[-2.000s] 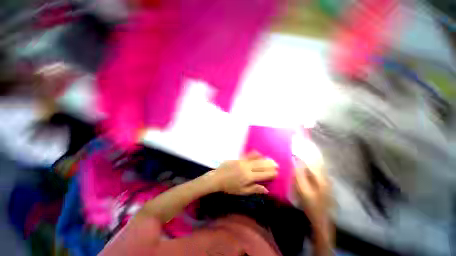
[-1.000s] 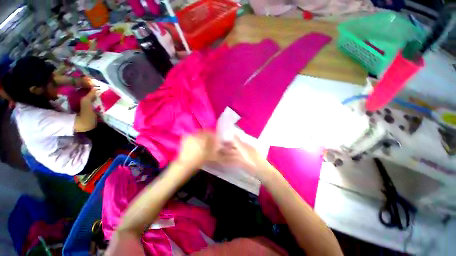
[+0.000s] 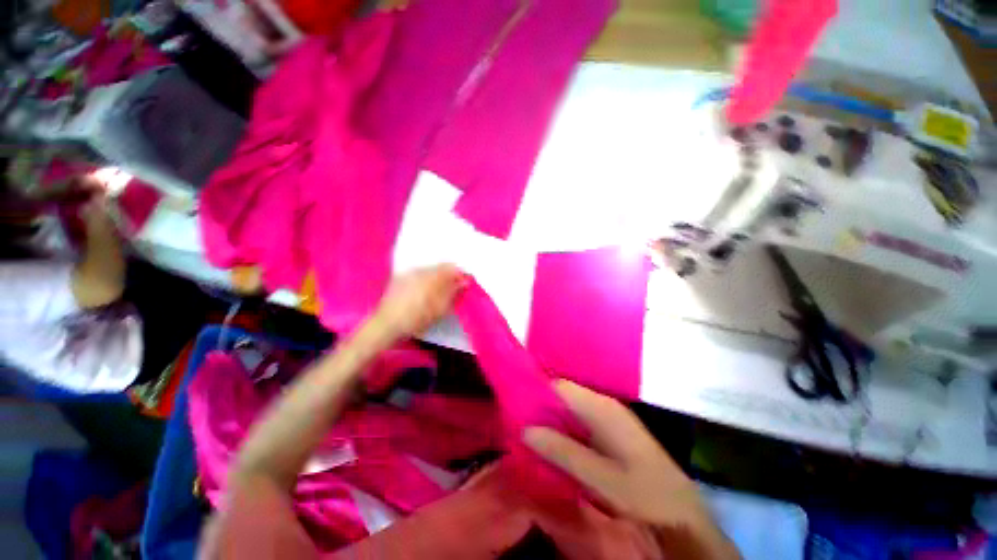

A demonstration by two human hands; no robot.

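My left hand (image 3: 424, 300) is closed on the upper end of a narrow pink fabric piece (image 3: 497, 348) at the table's front edge. My right hand (image 3: 596, 443) holds the same piece lower down, near my body, so it hangs slanted between my hands. A flat pink panel (image 3: 588, 317) lies on the white table left of the needle area of the sewing machine (image 3: 814, 208). A white piece (image 3: 429, 213) lies beside the large pink panels (image 3: 481, 131). My fingertips are slightly blurred.
A crumpled pink heap (image 3: 295, 186) lies at left. Black scissors (image 3: 814, 339) lie under the machine arm. A blue basket (image 3: 164, 481) with pink work stands below the table. A pink tool holder (image 3: 782, 55) stands on the machine. A coworker's arm and sleeve (image 3: 66, 317) show at far left.
One second ago my hands were together near the white piece. Now they are apart, with the pink piece between them, and my right hand is lower. The view has shifted.
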